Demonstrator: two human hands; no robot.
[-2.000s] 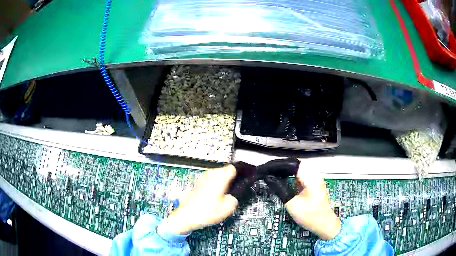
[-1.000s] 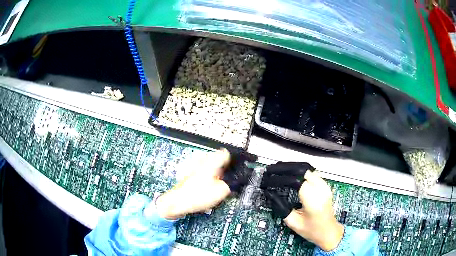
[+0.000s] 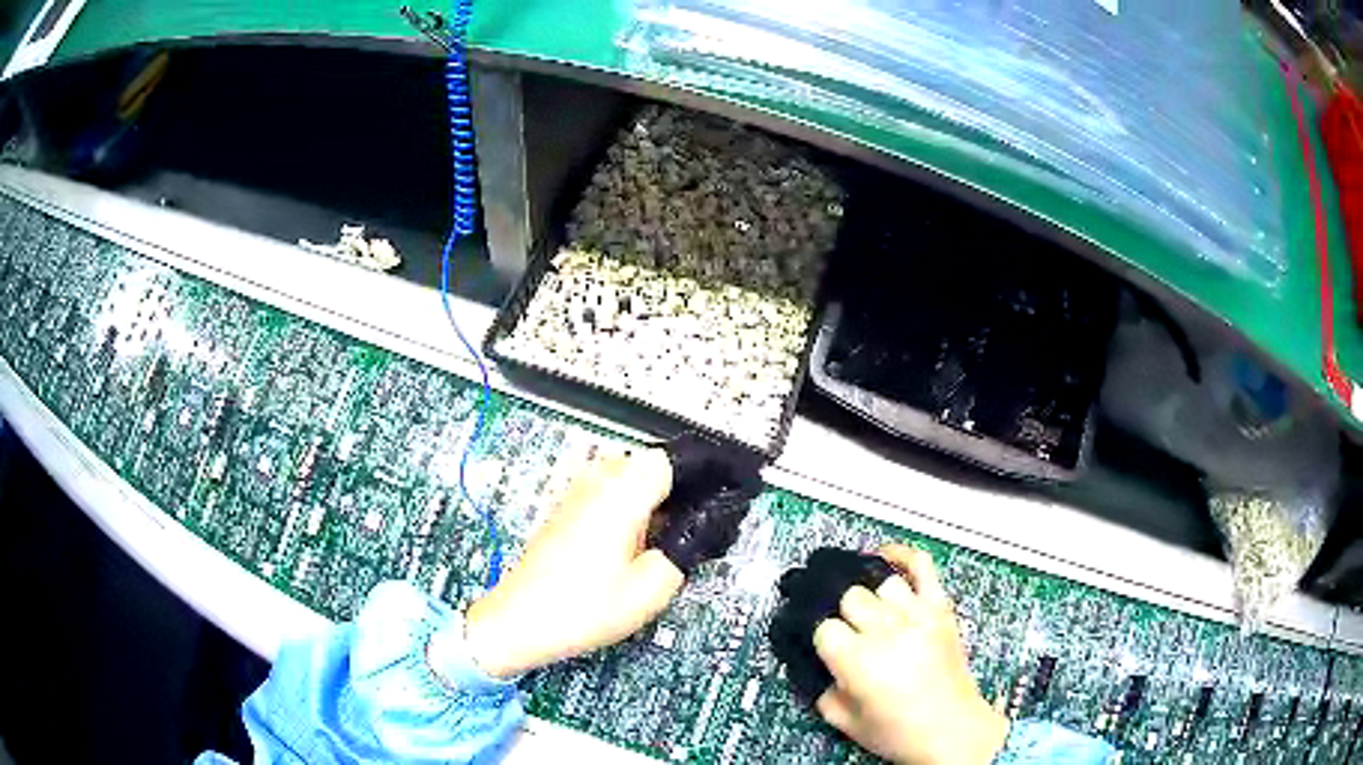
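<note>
Green circuit boards lie edge to edge in a long row across the view. My left hand, with black finger coverings, is over the boards just in front of the left parts bin's near edge. My right hand, also with black-covered fingers, is over the boards to the right and nearer to me. The fingers of both hands are bent downward, and their fingertips are hidden, so any part held does not show. The left bin holds cream and grey-brown parts. The right bin holds black parts.
A blue coiled cord hangs left of the bins down to my left wrist. A white rail runs behind the boards. Clear plastic sheets lie on the green shelf. A bag of cream parts hangs over the rail at right.
The view has turned, so bins and boards appear tilted. My hands were close together and are now farther apart, the right one lower and nearer to me.
</note>
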